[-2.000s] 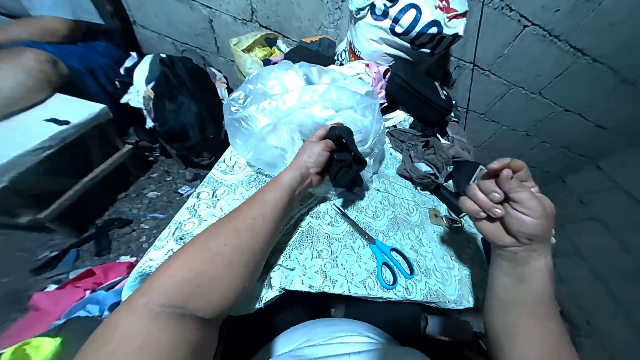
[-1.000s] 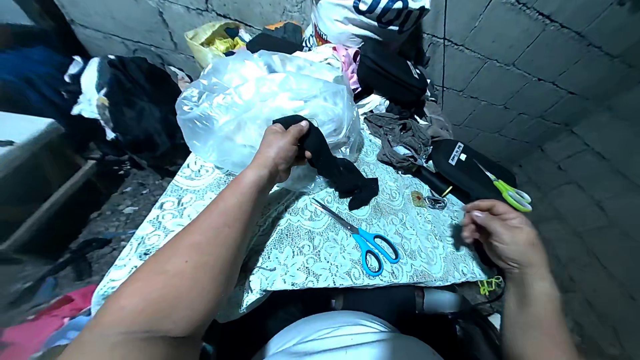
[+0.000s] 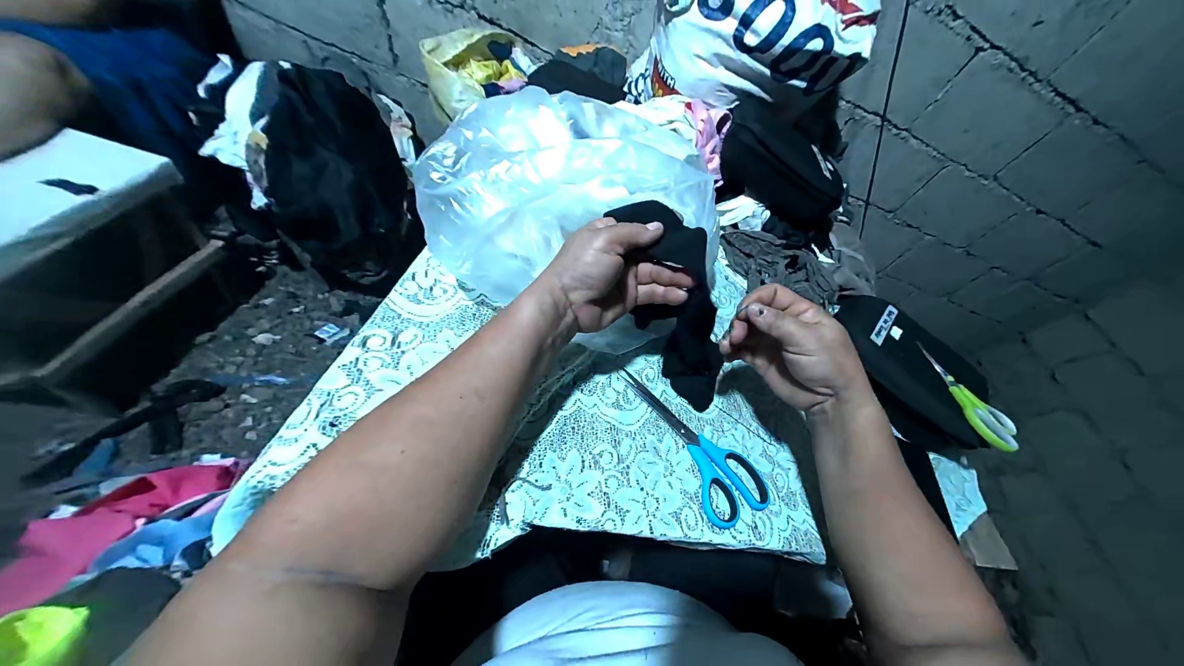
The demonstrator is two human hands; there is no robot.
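Observation:
My left hand (image 3: 615, 277) grips a piece of black cloth (image 3: 689, 342), which hangs down over the lace-patterned table cover (image 3: 592, 490). Just right of the cloth is my right hand (image 3: 786, 342), thumb and fingertips pinched together; whether something thin is between them cannot be told. Blue-handled scissors (image 3: 726, 476) lie on the cover below both hands, blades pointing up and left. Behind my left hand stands a large clear plastic bag (image 3: 546, 176) with pale contents. Green-handled scissors (image 3: 980, 412) rest on a black case (image 3: 893, 370) to the right.
Grey crumpled cloth (image 3: 782, 264) and a black pouch (image 3: 782, 171) lie at the back right, near a printed white sack (image 3: 758, 46). A yellow bag (image 3: 462, 69) is against the block wall. Left are a black bundle (image 3: 333, 176), a person's leg (image 3: 37, 88) and clothes (image 3: 139, 518) on the ground.
My right hand has come in from the right, close to the black cloth. My left hand still holds the cloth, which now hangs more steeply.

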